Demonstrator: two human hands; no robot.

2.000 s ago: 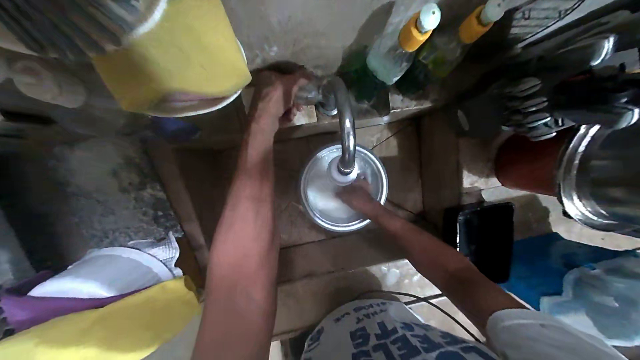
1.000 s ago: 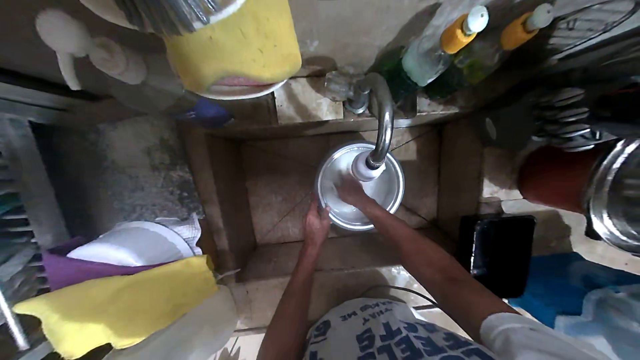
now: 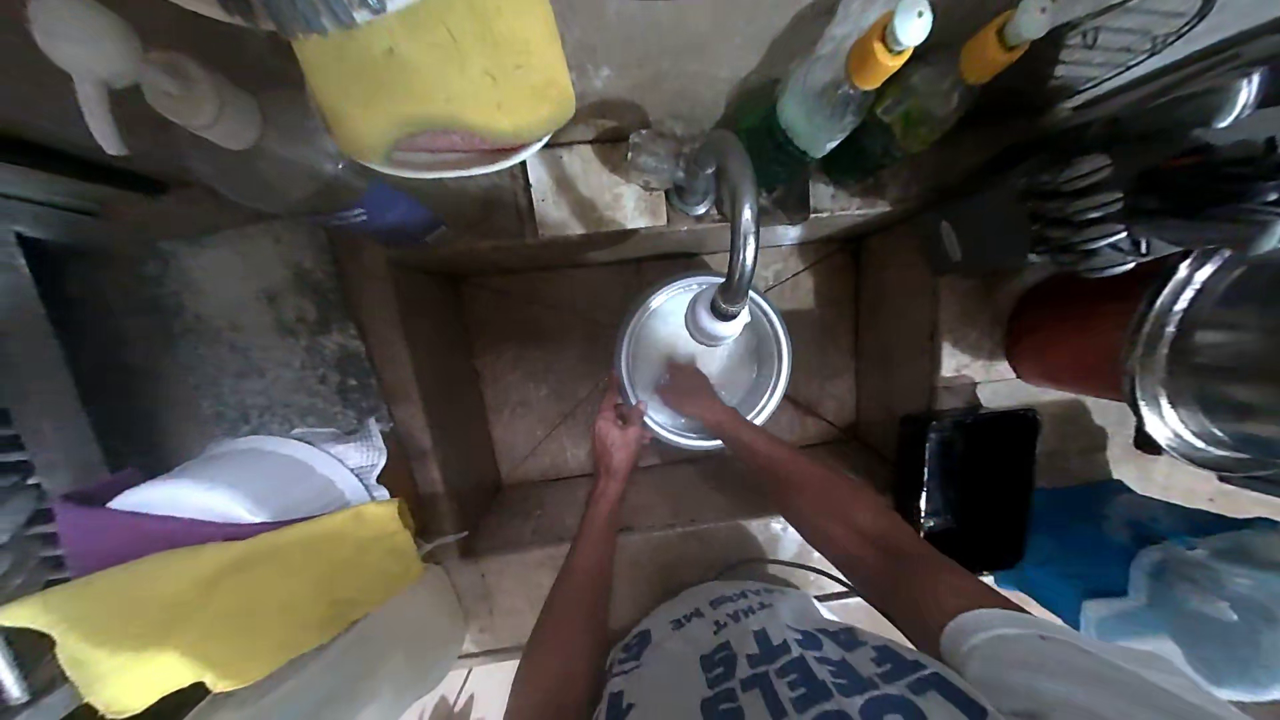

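A round metal pot (image 3: 772, 395) with cloudy whitish liquid stands in the tiled sink basin, under the curved metal faucet (image 3: 742, 225) and its white nozzle (image 3: 716, 318). My left hand (image 3: 618, 430) grips the pot's rim at its lower left, thumb on the outside edge. My right hand (image 3: 690, 392) reaches into the pot over its front rim; the fingers are blurred and partly under the liquid, so what they hold, if anything, cannot be told. The faucet's clear knob (image 3: 655, 158) is behind the pot, untouched.
Bottles with orange collars (image 3: 875, 55) stand behind the sink at right. A yellow cloth (image 3: 440, 75) hangs at back left, another (image 3: 240, 600) at front left beside a white plate (image 3: 250, 480). On the right are a black tray (image 3: 978, 490) and a red container with metal rim (image 3: 1080, 325).
My left hand has left the faucet knob, where it was two seconds ago, and come down to the pot's rim. My right hand has stayed in the pot. The view has shifted.
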